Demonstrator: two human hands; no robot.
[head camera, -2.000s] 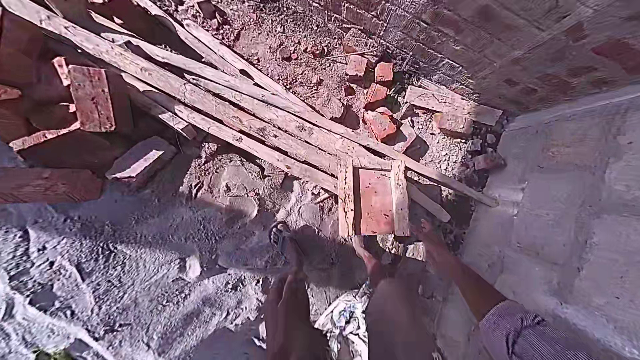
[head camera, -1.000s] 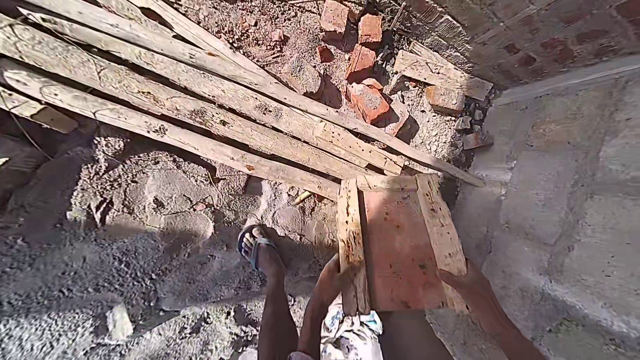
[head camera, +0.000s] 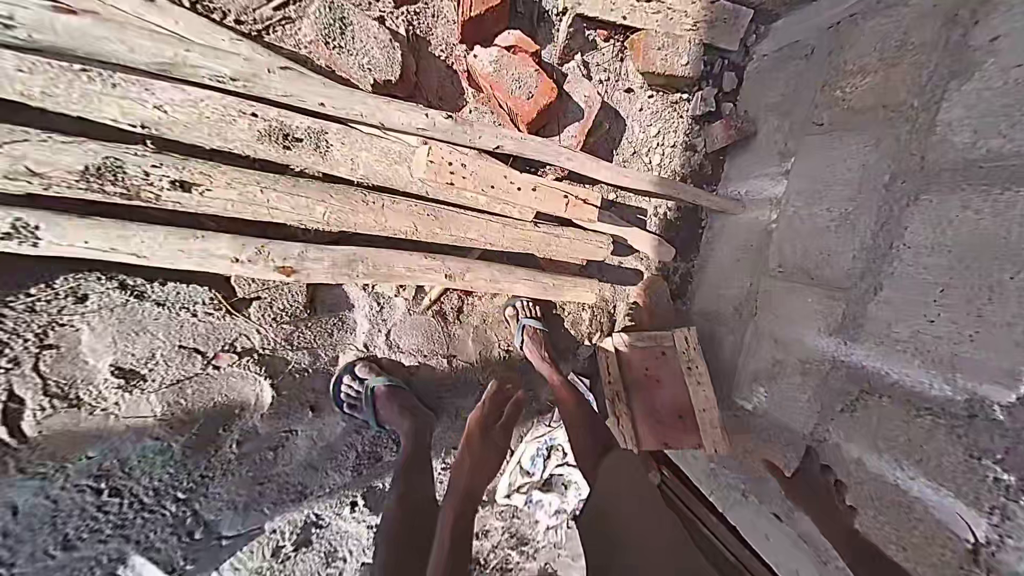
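Note:
A shallow wooden frame with a reddish panel (head camera: 658, 392) rests low beside my right foot, close to the wall. My left hand (head camera: 494, 416) is to its left, over the ground between my feet, with nothing in it. To the frame's right, in front of the wall, my right hand (head camera: 812, 484) is spread and touches no part of the frame. A crumpled, patterned white cloth or sack (head camera: 546, 472) lies below my left hand, partly hidden by my leg.
Long wooden poles (head camera: 320, 192) stretch from the left toward the wall, with a short board (head camera: 508, 182) among them. Broken red bricks (head camera: 516, 84) lie beyond. A block wall (head camera: 896, 240) rises at the right. My sandalled feet (head camera: 384, 396) stand on rough, lumpy ground.
Both hands held the frame's sides one second ago; now they are off it, one on either side. The frame has moved lower, toward the wall. The view has shifted.

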